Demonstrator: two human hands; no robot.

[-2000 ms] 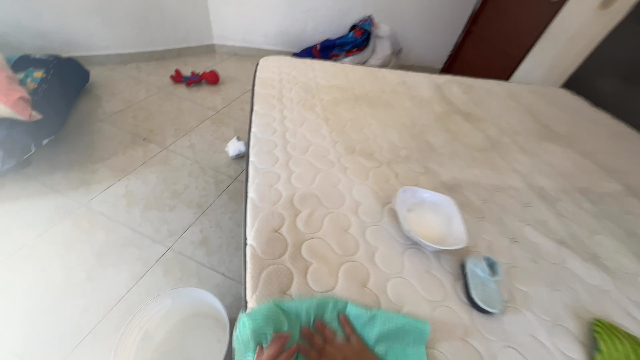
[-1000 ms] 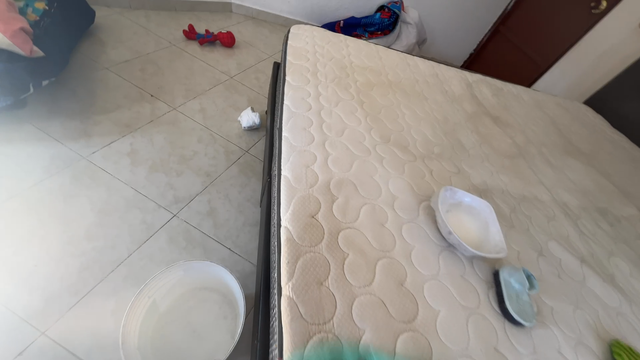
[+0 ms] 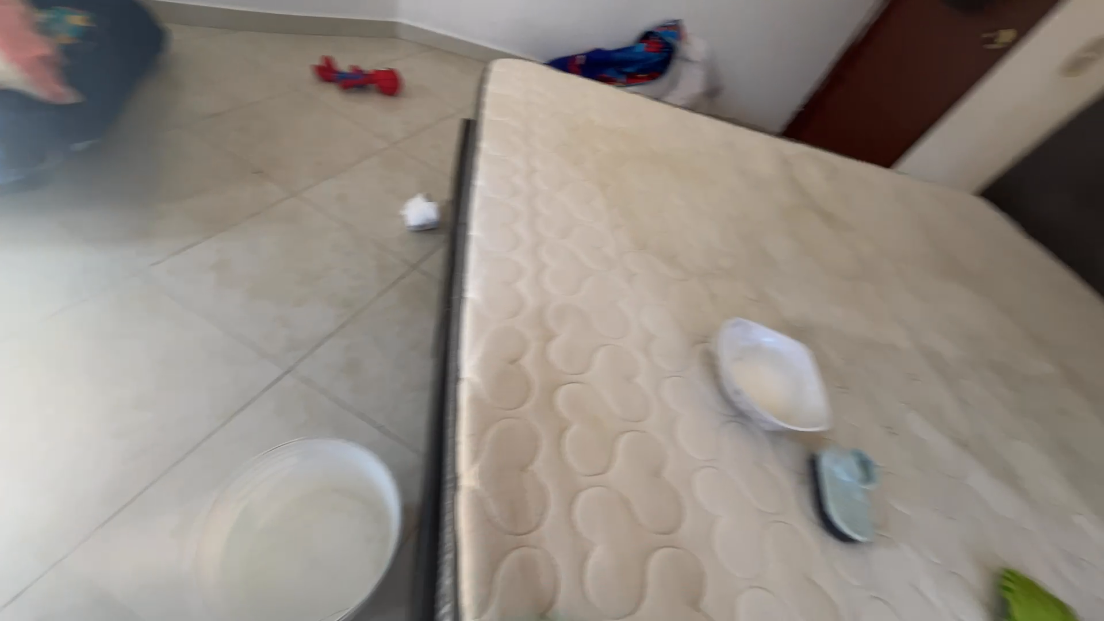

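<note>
Neither of my hands is in view now. A quilted cream mattress [image 3: 604,259] with brownish stains fills the middle and right of the head view. On it stands a white bowl [image 3: 772,379] holding a pale substance. Just below and right of the bowl lies a light-blue scrub brush [image 3: 847,496] with a dark underside. Part of a green cloth [image 3: 1031,597] shows at the lower right edge. A white round bucket [image 3: 302,535] with cloudy liquid stands on the tiled floor beside the mattress. At the bottom edge, only a faint trace of teal shows.
A dark bed frame edge [image 3: 448,345] runs along the mattress side. On the floor are a crumpled white item [image 3: 421,213], a red and blue toy figure [image 3: 358,78] and a dark bundle [image 3: 78,86]. Blue and white fabric [image 3: 634,62] lies by the wall, near a brown door [image 3: 914,78].
Two seconds ago my hands pressed on a teal cloth at the mattress's near edge; both have left the view. The cloth is almost wholly out of sight. Bowl and brush have stayed on the mattress.
</note>
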